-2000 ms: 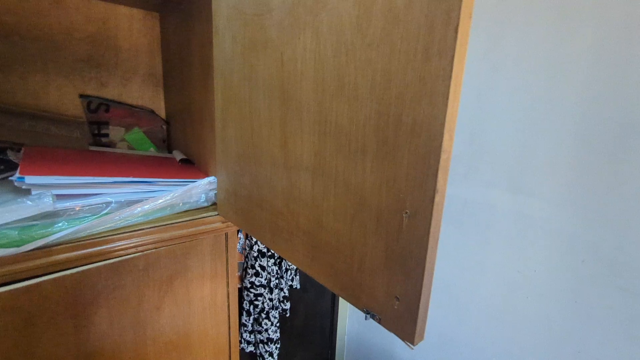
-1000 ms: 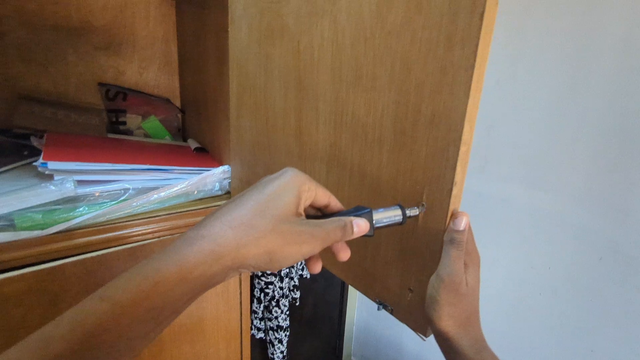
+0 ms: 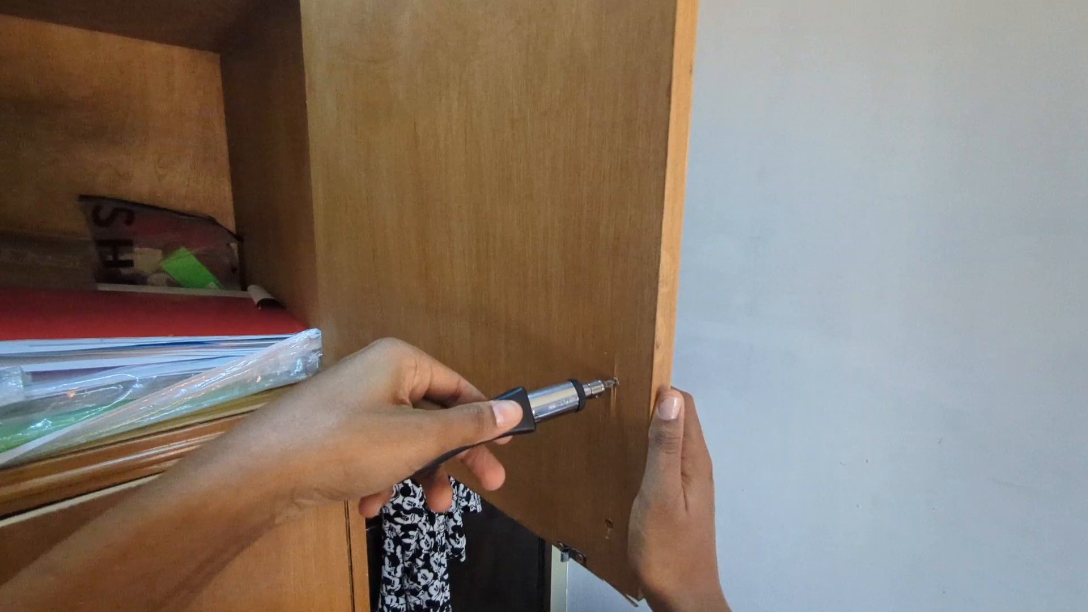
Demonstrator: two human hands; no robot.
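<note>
My left hand [image 3: 408, 425] grips a screwdriver [image 3: 557, 401] with a black handle and a silver shaft, thumb on top of the handle. Its tip meets a small hole or fastener [image 3: 614, 383] in the inner face of the open wooden cabinet door [image 3: 484, 195], near the door's outer edge. Whether a screw sits there cannot be told. My right hand [image 3: 680, 501] holds that edge lower down, thumb along it, the other fingers mostly hidden behind the door. Below the tip, a second small hole or mark [image 3: 609, 527] shows near the door's bottom, beside a small metal catch [image 3: 571, 553].
Left of the door, a shelf holds a red folder [image 3: 144, 314] on stacked papers, clear plastic sleeves [image 3: 170, 391] and a dark pouch [image 3: 161, 246] with a green piece. Black-and-white patterned cloth [image 3: 416, 552] hangs below. A pale wall [image 3: 884, 255] stands at the right.
Both hands, out of view two seconds ago, came into view by one second ago, the left with the screwdriver at the door and the right at its edge. Since then they hold much the same places.
</note>
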